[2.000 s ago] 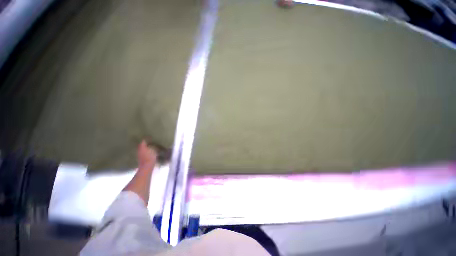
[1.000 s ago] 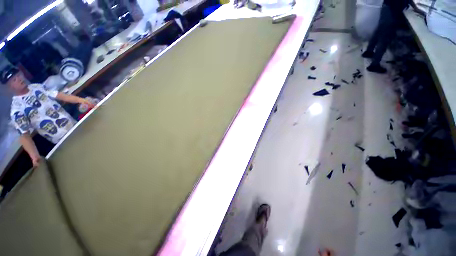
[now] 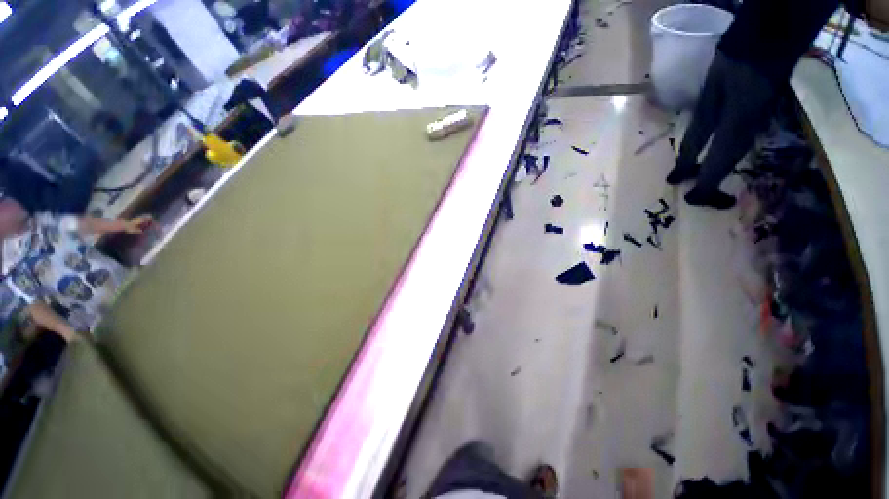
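Note:
The olive-green fabric (image 3: 283, 224) lies flat over the long white table, with a pink strip (image 3: 366, 370) along its near side. A dark fold or raised edge (image 3: 146, 414) runs across the cloth at lower left. A light tan block-shaped weight (image 3: 449, 125) lies on the far right corner of the cloth, and a small grey block (image 3: 285, 125) sits at the far left corner. Neither of my hands is in the picture.
A person in a patterned shirt (image 3: 73, 268) stands across the table, one hand at the fabric edge. Another person in dark clothes (image 3: 726, 117) stands in the aisle by a white bin (image 3: 682, 54). Dark scraps litter the floor (image 3: 546, 341); offcuts (image 3: 829, 322) are heaped right. A yellow item (image 3: 222, 149) is beyond the table.
The view has swung from the rail and my left hand to the aisle and table end. The far end of the cloth is closer. The fold's far end stays at the other person's hand.

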